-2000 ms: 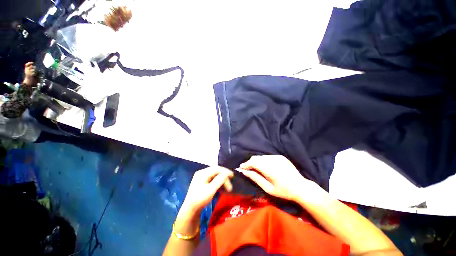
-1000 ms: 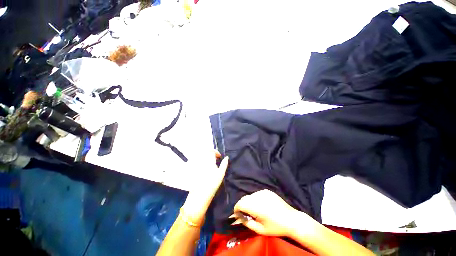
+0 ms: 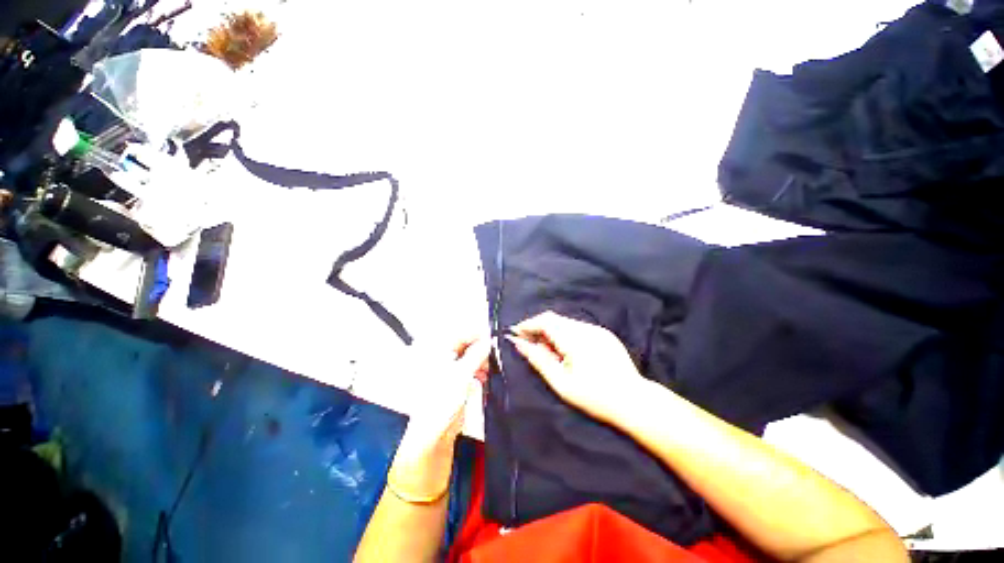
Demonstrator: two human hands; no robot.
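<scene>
A dark navy garment (image 3: 617, 264) lies across the table and hangs over its front edge onto the red apron. A pale stitch line runs along its left edge. My left hand (image 3: 446, 385) holds that edge from the left, its fingertips partly behind the cloth. My right hand (image 3: 573, 357) lies on the cloth with its fingertips pinched at the stitch line, close to my left fingertips. Whether a small tool is inside my right hand cannot be told.
A navy garment pile (image 3: 870, 132) with a white label is at the right. A black strip (image 3: 380, 236) and a dark phone (image 3: 209, 265) lie on the white table (image 3: 528, 99). Plastic bags (image 3: 165, 94) and clutter are far left. The blue floor (image 3: 220, 440) shows below.
Since one second ago, my right hand has moved up the garment to the stitch line beside my left fingertips. The stitched edge now extends straighter down to the apron. The camera view has shifted.
</scene>
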